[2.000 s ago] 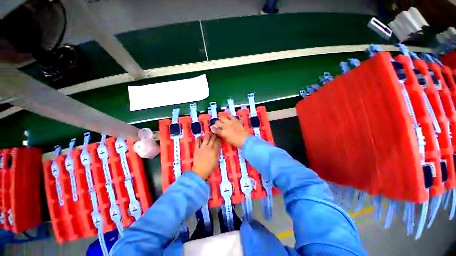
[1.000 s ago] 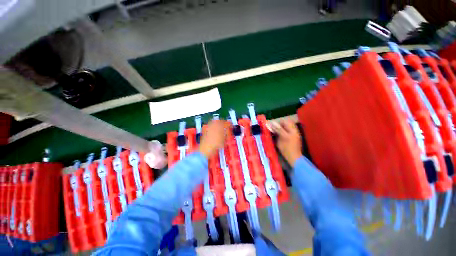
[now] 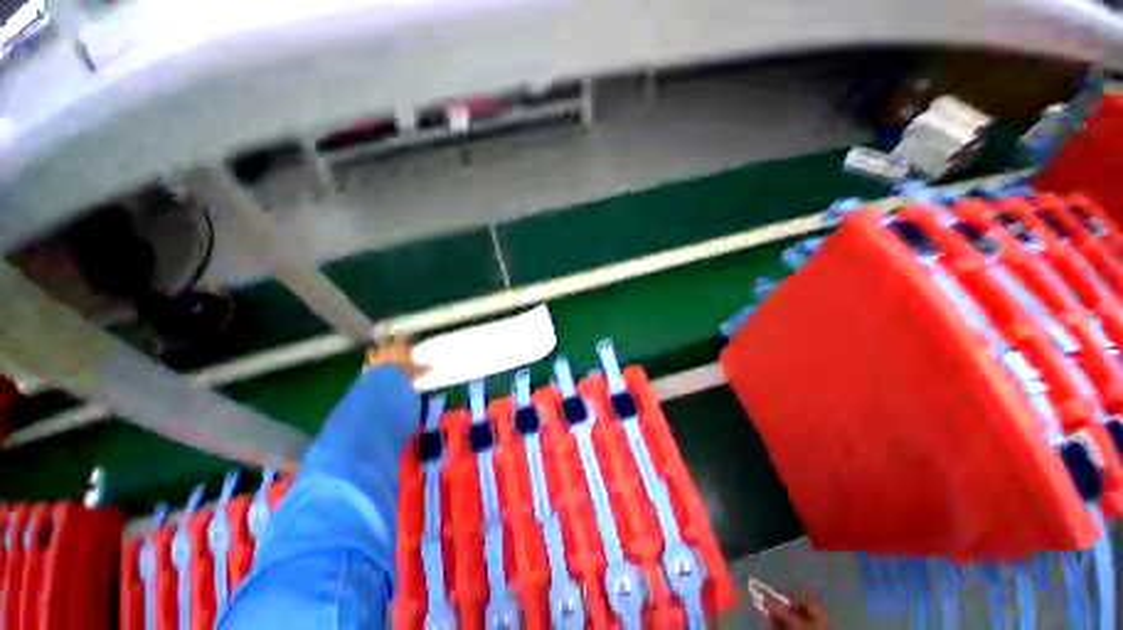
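Note:
A red tray [image 3: 591, 492] lies in front of me. Its far row of watches shows dark screens, such as this watch [image 3: 527, 421]; its near row shows pale round-centred faces. My left hand [image 3: 394, 357] is beyond the tray at the left end of a white sheet [image 3: 493, 350]; its fingers are blurred, and whether they grip anything is unclear. My right hand [image 3: 803, 613] is at the bottom edge, partly cut off, right of the tray, with a small whitish piece [image 3: 768, 596] in its fingertips.
A tall stack of loaded red trays [image 3: 887, 394] stands at right. Another watch tray [image 3: 173, 578] and red trays [image 3: 86, 554] are at left. A pale post [image 3: 160, 394] slants beside my left arm. White holders [image 3: 942, 135] sit at the far right.
My left hand has moved from the tray's watches to the sheet. My right hand has moved down toward me, right of the tray. The view has tilted up.

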